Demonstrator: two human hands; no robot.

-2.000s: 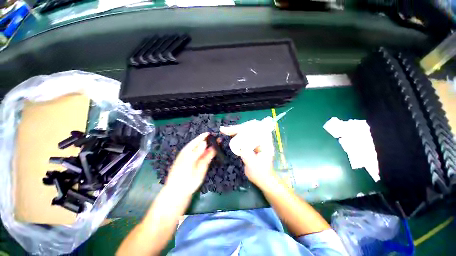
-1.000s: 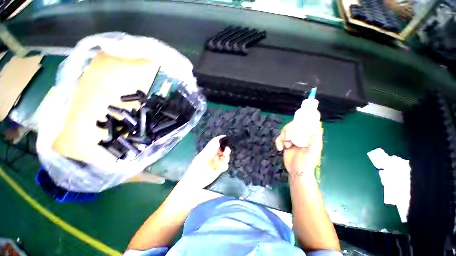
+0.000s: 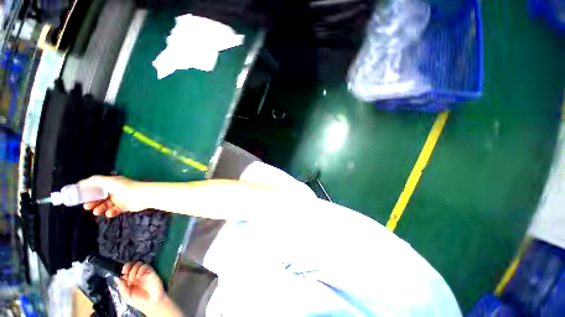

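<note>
The view is turned sideways and partly blurred. My right hand (image 3: 113,195) is closed round a white squeeze bottle (image 3: 79,195), its thin tip pointing left over the stack of black trays (image 3: 59,167). My left hand (image 3: 142,283) is low in the picture, its fingers on a dark elongated plastic housing (image 3: 106,264) beside the bag of parts. The heap of small dark pads (image 3: 133,238) lies between my hands. The clear bag (image 3: 67,278) is at the lower left, partly cut off, with dark housings in it.
A crumpled white cloth (image 3: 195,44) lies on the green bench (image 3: 167,105), near a yellow tape line. A blue basket (image 3: 455,56) with clear film stands on the green floor. More blue crates (image 3: 539,278) show at the lower right. Black stacked things at the top are blurred.
The view has swung and turned to the right, showing the floor and blue basket. The bottle stays in my right hand. My left hand is now beside the bag with a dark housing at its fingers.
</note>
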